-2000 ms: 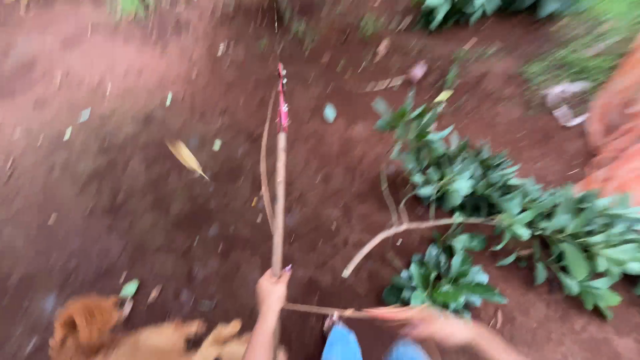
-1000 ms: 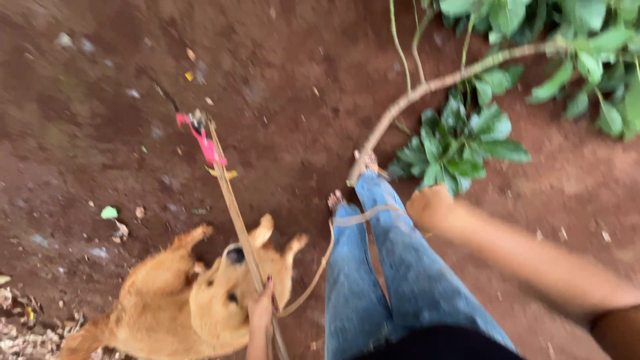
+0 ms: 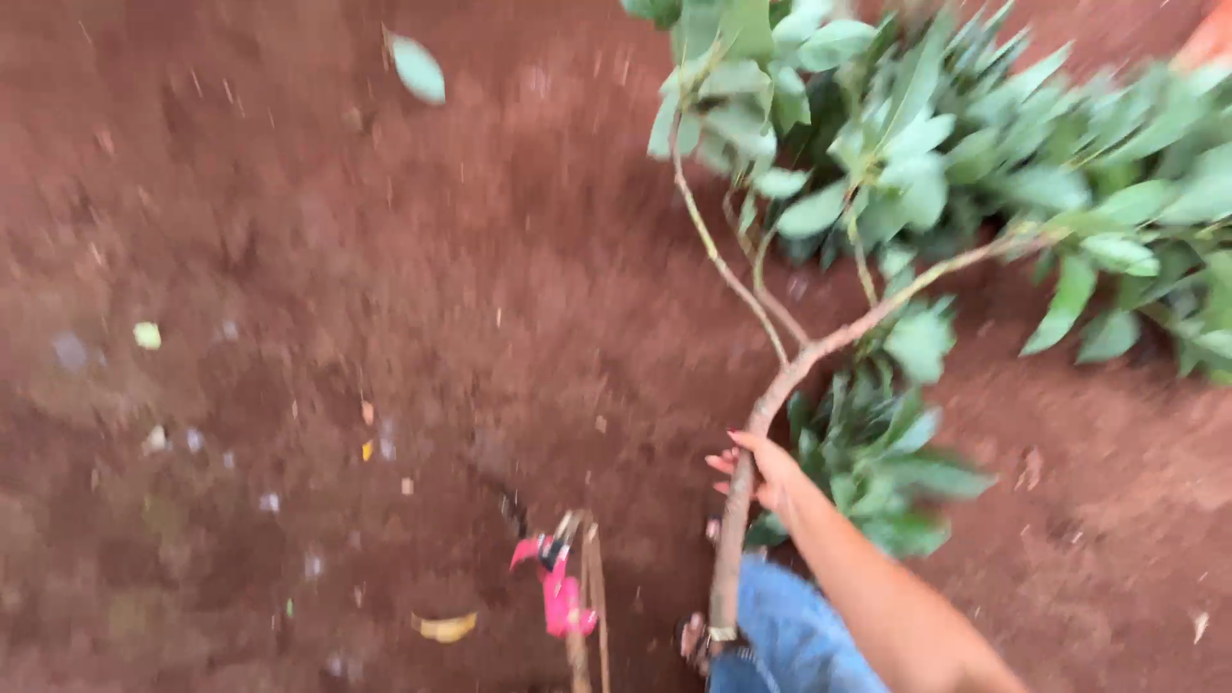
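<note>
My right hand is wrapped around the bare lower stem of a leafy branch, near its cut end. The stem forks above the hand and carries broad green leaves toward the upper right. Left of my jeans, a wooden pole with pink and dark wrapping at its tip rises from the bottom edge. A thin strip runs beside the pole. My left hand is outside the view.
Reddish-brown soil lies around, with scattered fallen leaves such as a yellow one and a pale green one. My feet and jeans are at the bottom. Something orange shows at the top right corner.
My right hand has taken hold of the branch, which lay on the ground a second ago. My left hand and the tan dog, both visible earlier, are out of view.
</note>
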